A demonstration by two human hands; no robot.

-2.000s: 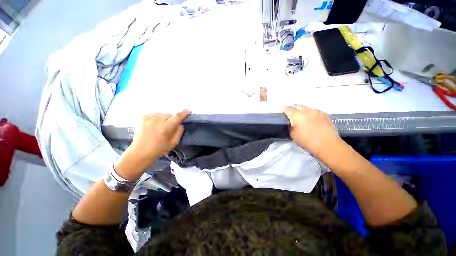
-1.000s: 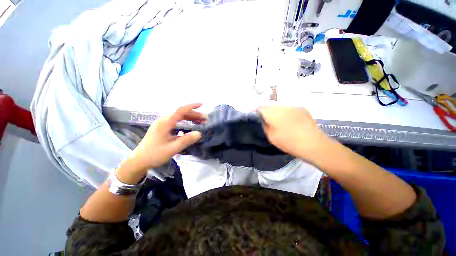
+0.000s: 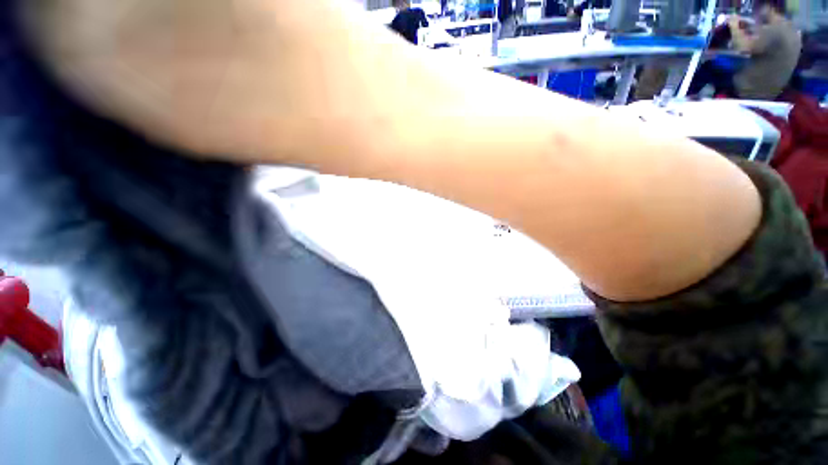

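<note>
A dark grey garment point(image 3: 172, 309) fills the left and lower middle of the head view, raised very close to the camera. Its left part is blurred and gathered into folds. A smooth grey panel point(image 3: 336, 318) and white cloth point(image 3: 445, 336), which looks like pocket bags, hang at its right side. My right forearm crosses the picture from the right to the upper left. My right hand point(image 3: 109, 45) is blurred and cut off at the upper left, against the dark cloth; its fingers cannot be made out. My left hand is not in view.
A white table with a ruler edge point(image 3: 549, 302) shows under my right forearm. Pale cloth point(image 3: 100, 363) hangs at lower left beside a red pipe point(image 3: 27, 318). Behind are other work tables and a seated person point(image 3: 767, 54) at upper right. A blue bin point(image 3: 610, 418) is below.
The garment has risen from the table edge to close before the camera. My right arm has swung up and left. My left hand has left the picture. The view has tilted up towards the room.
</note>
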